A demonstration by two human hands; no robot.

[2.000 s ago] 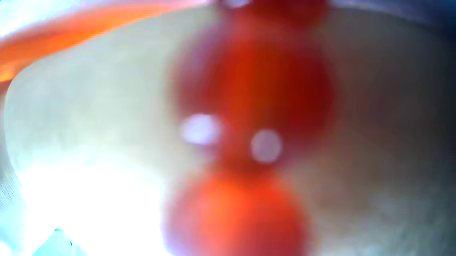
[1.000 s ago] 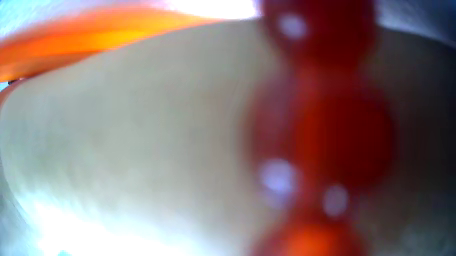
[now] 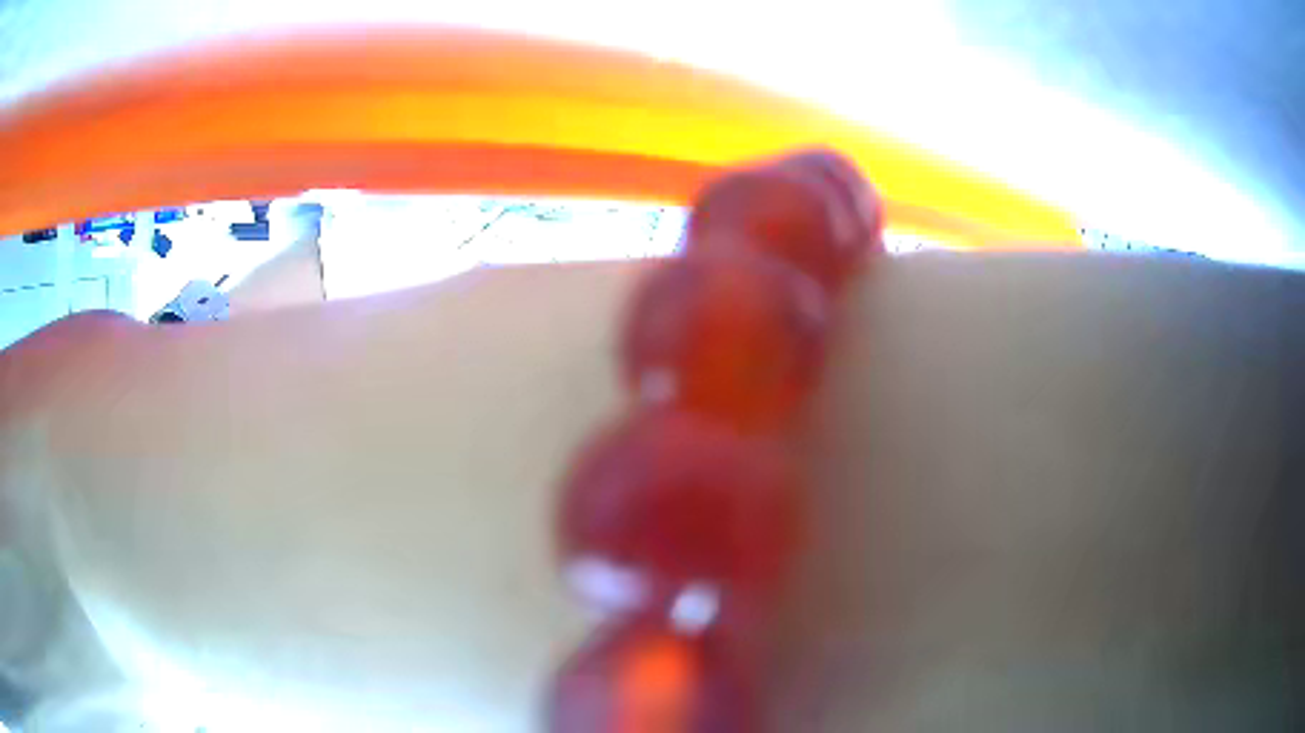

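Observation:
A bare forearm or wrist fills most of the view, blurred and very near the lens. A bracelet of translucent red-orange round beads [image 3: 687,508] lies around it near the middle. The arm narrows toward a blurred skin-coloured part at the left edge, perhaps part of a hand; its fingers cannot be made out. Which arm this is, I cannot tell. No held object shows, and the arm hides whatever lies behind it.
A smooth orange band [image 3: 429,122] curves along the top, close to the lens. Behind it at the left are small dark and blue items, a small grey-white object [image 3: 193,301] and a pale bright surface [image 3: 401,244]. The upper right is glare.
The arm has drawn lower and a little away from the lens. The beads look smaller and sit further left than one second ago. More orange band and a strip of background now show.

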